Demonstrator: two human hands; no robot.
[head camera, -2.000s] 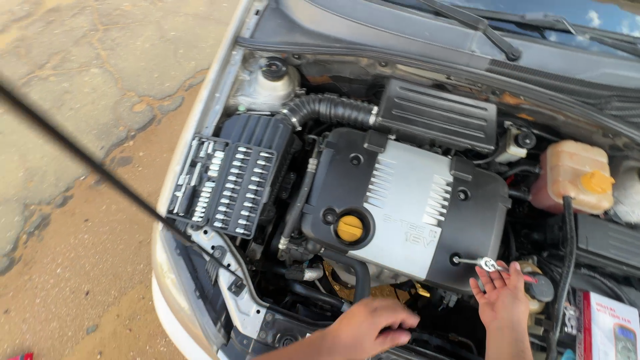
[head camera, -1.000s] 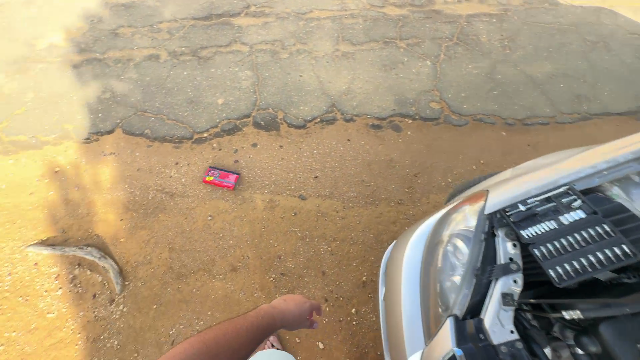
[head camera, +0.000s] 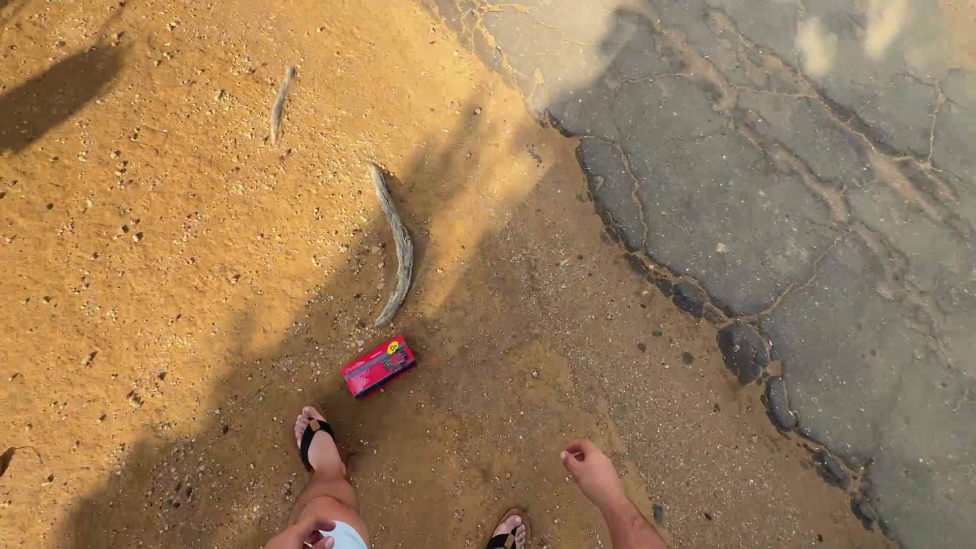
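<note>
A red box (head camera: 379, 367) with printing and a yellow round mark lies on the sandy ground, just beyond my sandalled left foot (head camera: 314, 438). My right hand (head camera: 591, 469) hangs over the ground to the right of the box, fingers loosely curled, with nothing seen in it. At the bottom edge, my left hand (head camera: 305, 534) is partly cut off near my thigh; its fingers are bent and no held object shows. Neither hand touches the box.
A curved piece of weathered wood (head camera: 398, 248) lies just past the box, and a smaller stick (head camera: 281, 105) farther off. Cracked asphalt (head camera: 762, 191) with a broken stony edge runs along the right. My other sandalled foot (head camera: 512, 530) shows at the bottom.
The view has swung from the car's engine bay to the ground. Earlier, my hands were over the engine, the right one at a ratchet; now both are away from it.
</note>
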